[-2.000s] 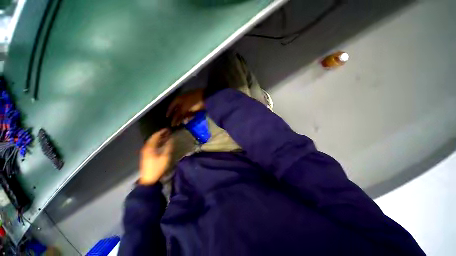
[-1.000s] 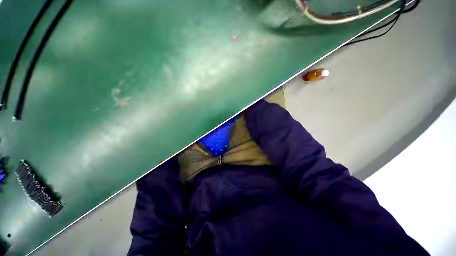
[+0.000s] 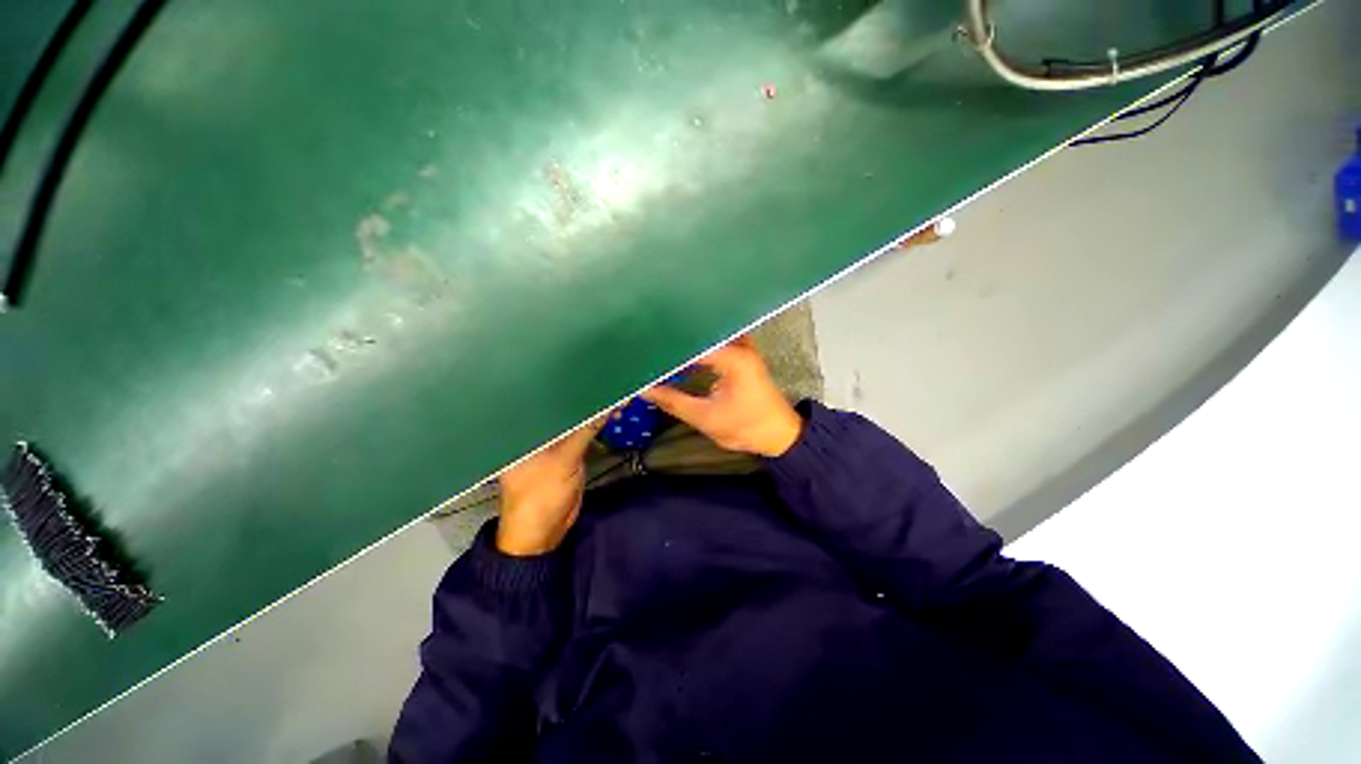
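Note:
My left hand [image 3: 545, 496] is low over my lap at the bench edge, its fingertips partly hidden by the edge. My right hand [image 3: 737, 400] is bent over the lap to the right, thumb towards a blue dotted cloth-like item [image 3: 633, 424] between the hands. I cannot tell whether either hand grips it. A block of small black parts with silvery fringed edges [image 3: 72, 540] lies on the green bench top [image 3: 493, 329] at the left.
Black cables [image 3: 70, 164] lie at the upper left. A pale grey hose [image 3: 1030, 72] curves at the upper right, with thin black cords hanging over the edge. A white-capped bottle [image 3: 937, 230] is partly hidden by the bench edge. A blue object [image 3: 1349, 194] is at the far right.
Both hands were hidden one second ago and now show at the lap. The view has shifted, so the black block and cables sit further left and the bottle is more covered by the edge.

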